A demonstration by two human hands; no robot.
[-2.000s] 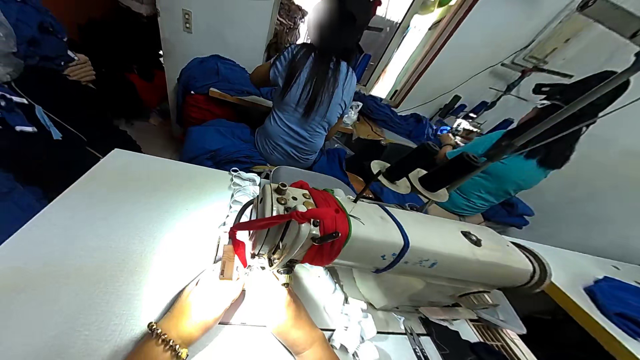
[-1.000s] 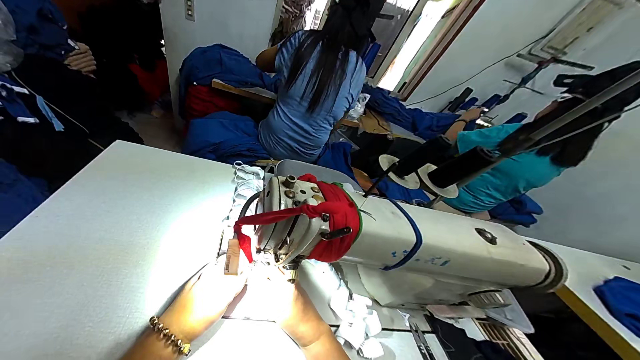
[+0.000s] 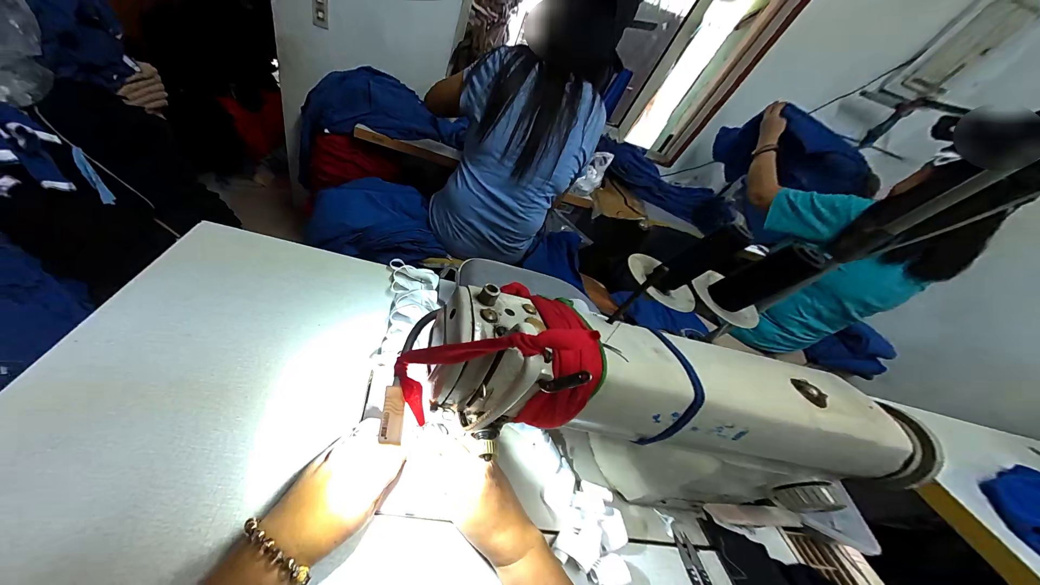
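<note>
An industrial sewing machine (image 3: 715,398) with red cloth (image 3: 569,366) tied round its head stands on a white table (image 3: 179,374). My left hand (image 3: 349,471), a beaded bracelet at its wrist, lies flat in front of the needle area, beside a small wooden block (image 3: 392,416). My right hand (image 3: 487,504) is just right of it, below the machine head. Strong glare washes out the fingers of both hands and whatever lies under them. White fabric pieces (image 3: 581,520) lie right of my right hand, and a white strip (image 3: 413,294) lies behind the head.
Thread cones (image 3: 768,280) rise behind the machine. Metal scissors or snips (image 3: 691,559) lie at the table's front right. Two people sit beyond the table, one in a blue shirt (image 3: 520,154), one in teal (image 3: 837,276), among piles of blue cloth (image 3: 370,215). Dark clothing is heaped at left.
The person in teal has raised a blue cloth with one arm. My two hands stay at nearly the same place by the machine head.
</note>
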